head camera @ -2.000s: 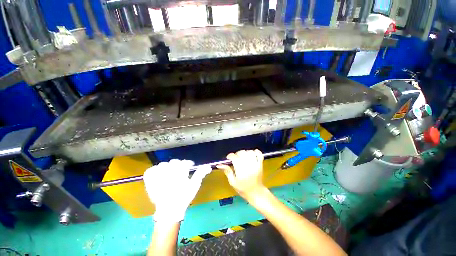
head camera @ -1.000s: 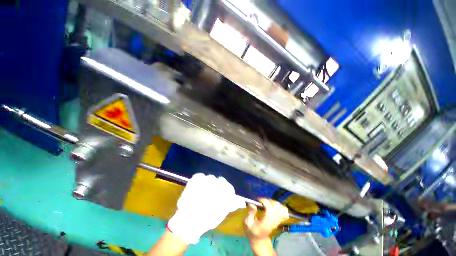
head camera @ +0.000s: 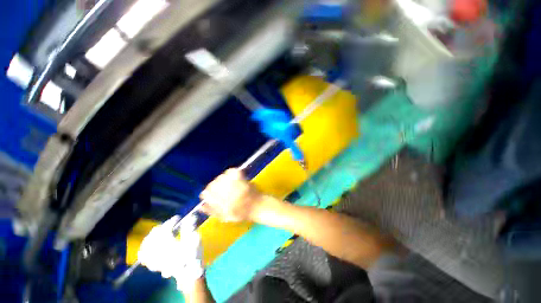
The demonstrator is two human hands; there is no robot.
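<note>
The pull bar (head camera: 259, 157), a long thin steel rod, runs slantwise across the front of the press. My left hand (head camera: 172, 249), in a white knit glove, is closed around its lower left part. My right hand (head camera: 228, 194), bare, is closed on the bar just beside and above it. The bright blue air blow gun (head camera: 277, 125) hangs at the bar, further up and right of my hands, nozzle pointing down. The picture is blurred and strongly tilted.
The press bed's pale front edge (head camera: 172, 127) slants across the upper left. Yellow panels (head camera: 326, 127) lie behind the bar. A pale grey bucket (head camera: 424, 71) and a red button (head camera: 468, 9) show at upper right. Green floor (head camera: 240, 264) and a dark, blurred clothed shape (head camera: 498, 154) are at right.
The view has swung right and tilted the other way. Both hands stay on the bar. The control panel has left the view; the bucket shows more clearly at upper right.
</note>
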